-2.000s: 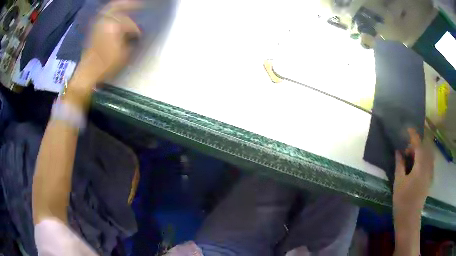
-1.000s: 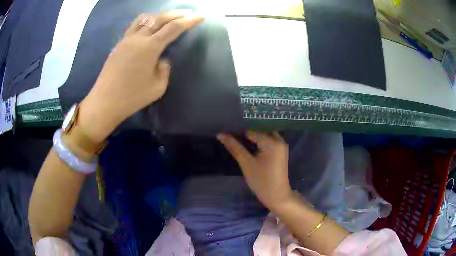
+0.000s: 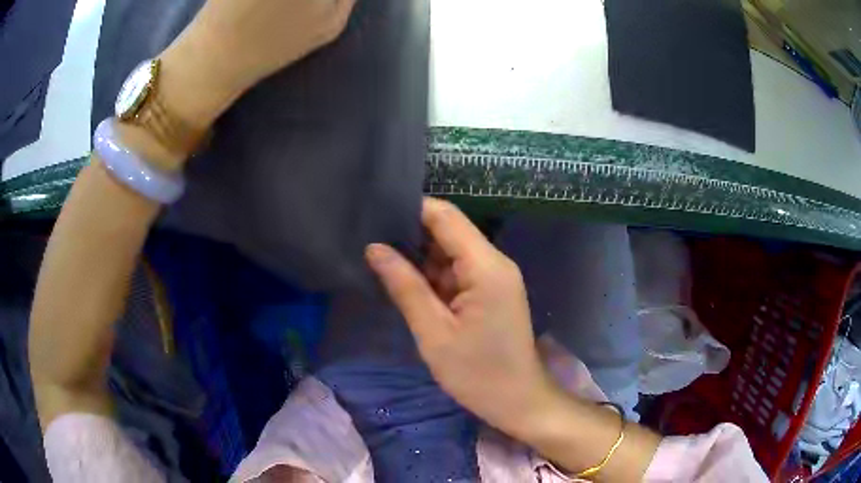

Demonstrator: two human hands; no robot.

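A large dark garment panel (image 3: 302, 141) lies over the table and hangs past its front edge towards my lap. My left hand (image 3: 274, 33) is over the panel at the top edge of the view; its fingers are partly cut off, so their grip cannot be told. My right hand (image 3: 463, 311) holds the panel's lower right edge between thumb and fingers, just below the ruled table edge. A dark cut piece (image 3: 682, 71) lies flat on the table to the right, cut off by the top of the view.
The green table edge (image 3: 604, 179) carries a printed ruler. More dark cloth (image 3: 28, 66) lies at far left. A blue pen-like item (image 3: 812, 71) is at upper right. Below the table at right are a red perforated basket (image 3: 774, 349) and whitish material (image 3: 675, 349).
Both hands come in from the sides onto the panel. Since one second ago, my left hand is higher in view, my right hand grips the panel edge, and the panel hangs lower over the table edge.
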